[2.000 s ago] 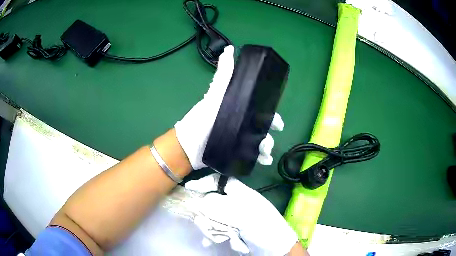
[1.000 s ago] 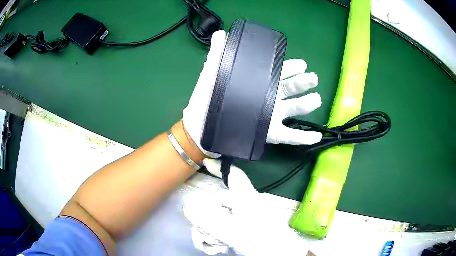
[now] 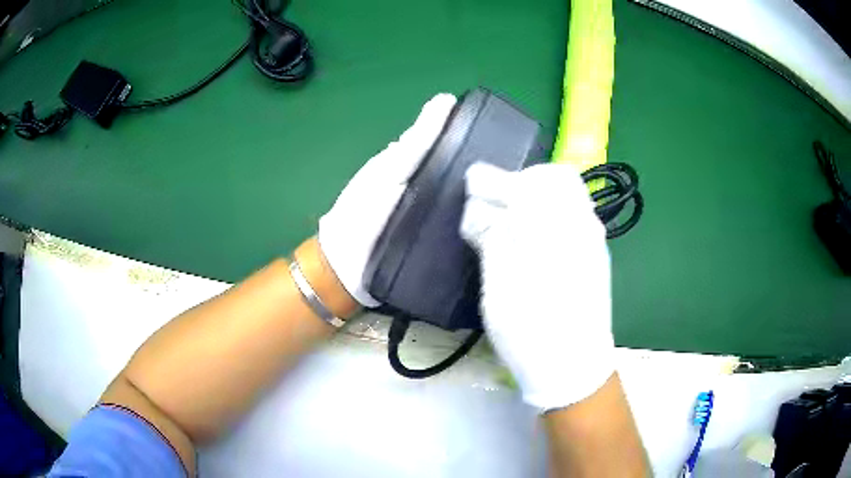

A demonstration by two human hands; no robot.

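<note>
A black power adapter (image 3: pixel 439 219) is held tilted over the front edge of the belt. My left hand (image 3: pixel 378 210), in a white glove, is shut on its left side. My right hand (image 3: pixel 541 271), also gloved, lies over the adapter's right part with its fingertips on the upper face. Whether it holds a cloth cannot be told from the glove. The output cord (image 3: pixel 415 372) loops out of the adapter's lower end and passes behind my right hand. A coiled black cord (image 3: pixel 620 198) shows just right of my right hand, beside the divider bar.
The lime-yellow divider bar (image 3: pixel 586 84) lies across the green belt (image 3: pixel 728 233). Another adapter (image 3: pixel 95 91) lies at the far left, with a bundled cord (image 3: pixel 280 51) behind. A black item (image 3: pixel 833 229) lies at the right. A toothbrush (image 3: pixel 698 429) and stacked adapters (image 3: pixel 816 434) are on the white bench.
My right hand has moved up from the adapter's cord end onto its upper face. The adapter has tilted. My left fingers, spread a second ago, are now hidden. The view has shifted right.
</note>
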